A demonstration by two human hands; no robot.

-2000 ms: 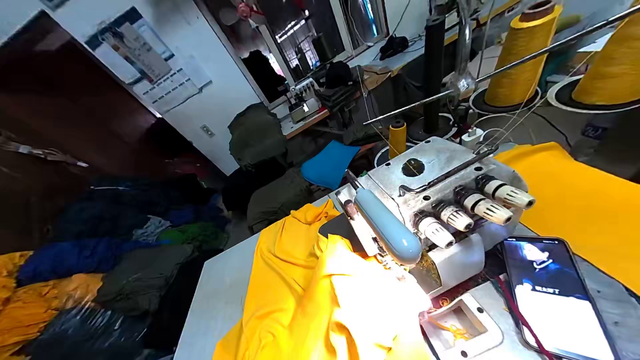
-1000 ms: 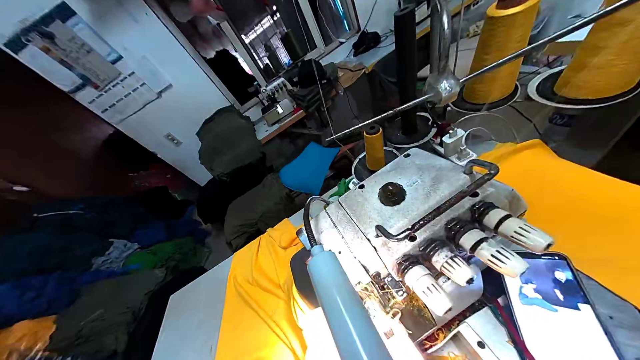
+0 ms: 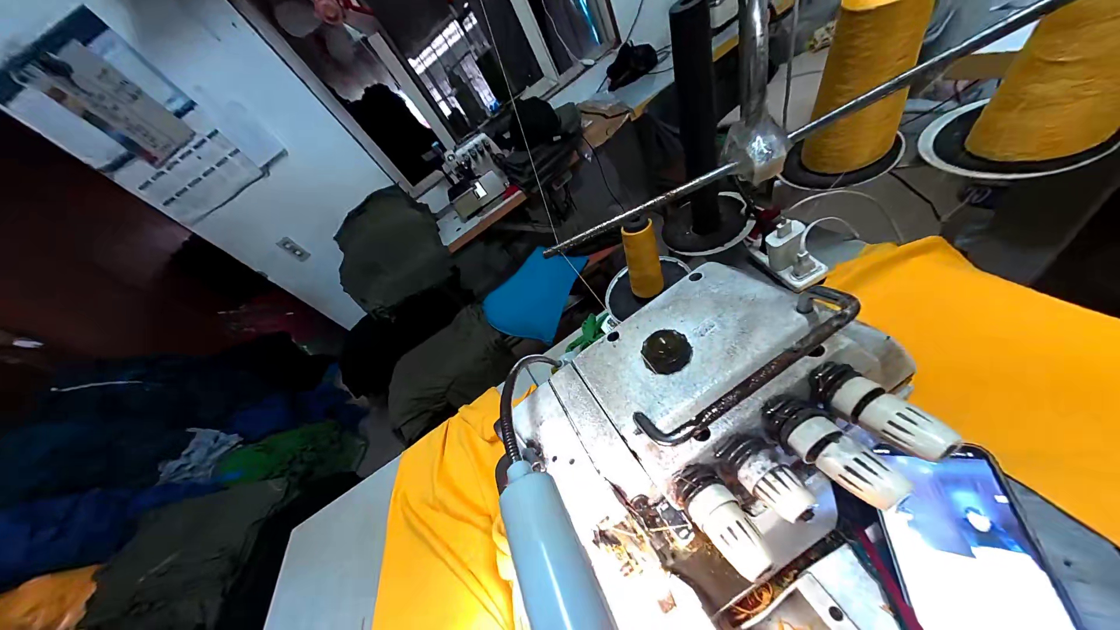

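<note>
Neither my left hand nor my right hand shows in the head view. An overlock sewing machine (image 3: 709,341) fills the middle and lower right, its top cover greasy and its tension knobs (image 3: 840,446) in a row. A light blue cylindrical lamp (image 3: 551,551) with a black flexible cable stands at its left front, and lint and thread bits lie in the open mechanism beside it. Yellow fabric (image 3: 446,516) lies on the white table (image 3: 324,542) left of the machine. More yellow fabric (image 3: 989,350) is spread behind and to the right. The needle area is hidden.
A lit smartphone (image 3: 962,525) lies right of the knobs. Yellow thread cones (image 3: 871,87) stand behind, under a metal rod (image 3: 647,210). A small yellow spool (image 3: 642,258) and a white plug adapter (image 3: 792,254) are behind the machine. Clothing piles (image 3: 192,516) lie at left, near a blue seat (image 3: 534,297).
The view has moved closer to the machine. The yellow fabric that lay in front of the machine is now mostly out of view, and more of the mechanism shows.
</note>
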